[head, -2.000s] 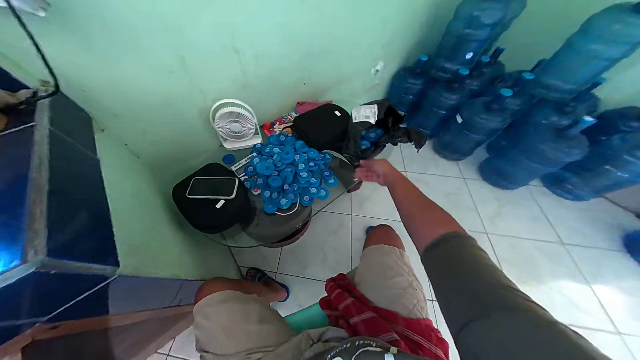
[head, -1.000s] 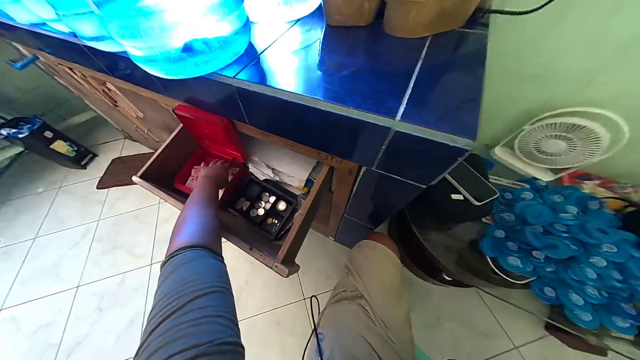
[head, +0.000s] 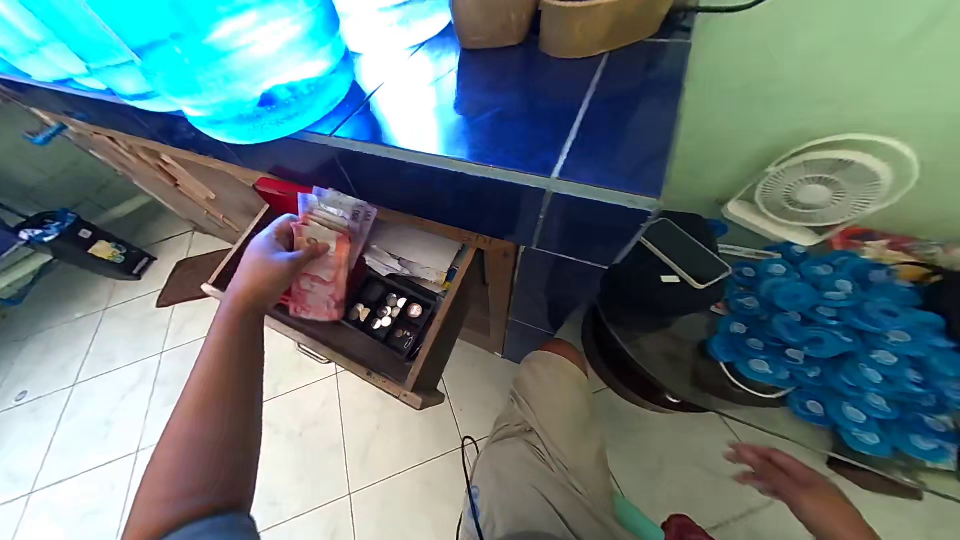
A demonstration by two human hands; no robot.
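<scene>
My left hand (head: 274,259) grips a bundle of banknotes (head: 322,277), red ones in front of paler ones, held over an open wooden drawer (head: 431,360). Beside the notes, a black coin tray (head: 390,311) with several coins lies in the drawer. Behind the hand a red box lid (head: 281,193) shows; the rest of the box is mostly hidden. Loose papers (head: 405,259) fill the drawer's back. My right hand (head: 787,476) is at the lower right, fingers spread and holding nothing, below the dark glass table (head: 660,345).
Large water bottles (head: 255,82) stand on the blue tiled counter (head: 510,97) above the drawer. A heap of blue bottle caps (head: 832,330), a white fan (head: 821,187) and a smartphone (head: 686,251) are at the right. A black bin (head: 94,244) stands at the far left.
The view has swung from the cap heap to the drawer. My left hand, which was inside the red box, is now raised with banknotes in it. My right hand has come into view.
</scene>
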